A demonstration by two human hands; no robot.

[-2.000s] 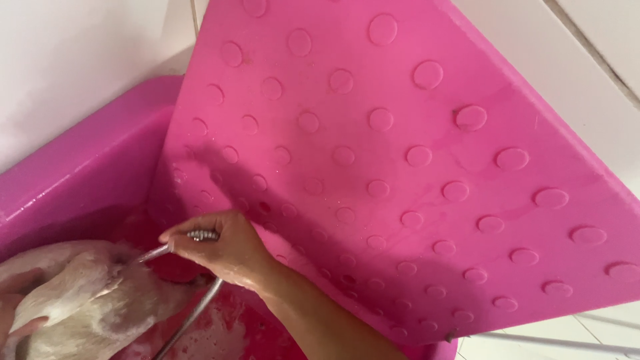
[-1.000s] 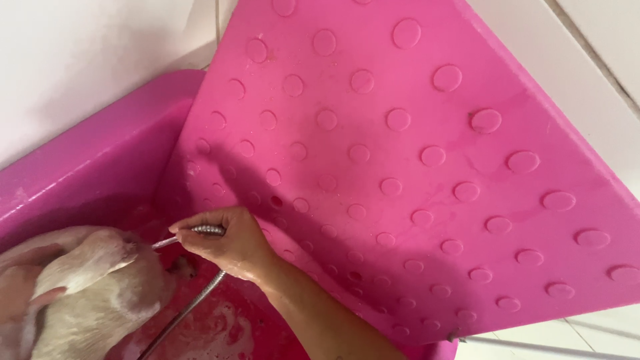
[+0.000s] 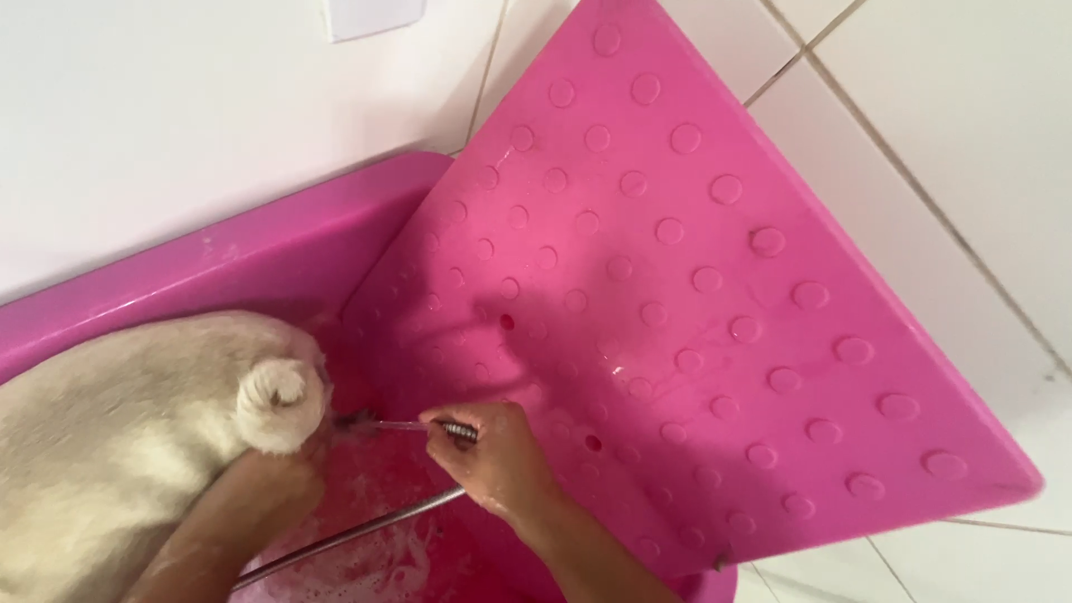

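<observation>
A wet, cream-coated animal, apparently a dog (image 3: 126,402), stands in a pink tub (image 3: 276,243) at the left, its rear end and curled tail (image 3: 280,398) toward the middle. My left hand (image 3: 280,490) is against its rear just below the tail; its fingers are mostly hidden by the fur. My right hand (image 3: 490,456) is closed around the end of a ribbed metal hose (image 3: 360,532), right of the animal. A thin stream of water (image 3: 400,425) runs from that end leftward to the animal's rear. The hose curves down to the lower left.
A large pink panel with raised round bumps (image 3: 636,268) slopes up from the tub to the right. White wall tiles (image 3: 963,126) lie behind and beside it. Foamy, reddish-looking water (image 3: 368,561) covers the tub floor. A white object (image 3: 373,15) is at the top edge.
The animal's curled tail and back have come into view where its wet rear or leg showed before. My left hand has moved right to below the tail. My right hand still holds the hose.
</observation>
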